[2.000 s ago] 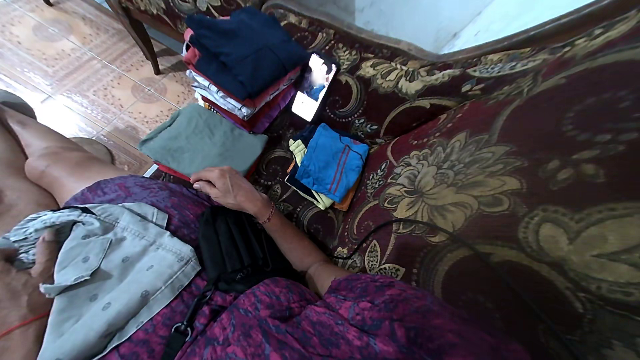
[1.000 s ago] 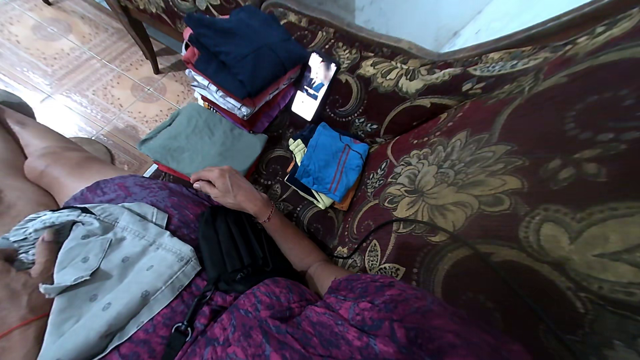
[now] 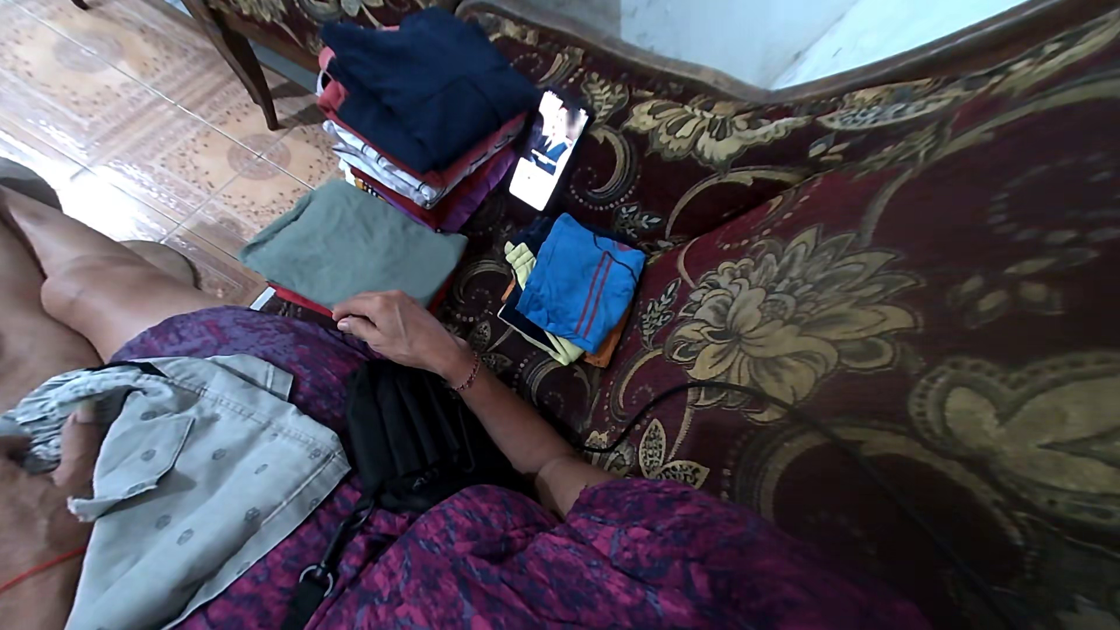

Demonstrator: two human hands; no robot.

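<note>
Light grey patterned shorts (image 3: 219, 472) lie across my lap, and my left hand (image 3: 44, 516) grips their bunched elastic waistband at the left edge. My right hand (image 3: 398, 328), loosely curled, rests at the near edge of a folded grey-green cloth (image 3: 359, 245), which lies over something red. Its fingertips are partly tucked under, so whether they pinch an edge is hidden. Behind the grey-green cloth stands a taller stack of folded clothes with a navy garment (image 3: 429, 87) on top. A smaller pile, topped by a blue garment with red stripes (image 3: 582, 284), lies to the right.
A phone with a lit screen (image 3: 549, 149) leans by the tall stack. The flowered sofa (image 3: 787, 315) carries the piles and a thin black cable (image 3: 787, 407). A black pouch (image 3: 420, 437) with a strap lies against my body. A wooden furniture leg (image 3: 249, 74) stands on the tiled floor (image 3: 157, 131).
</note>
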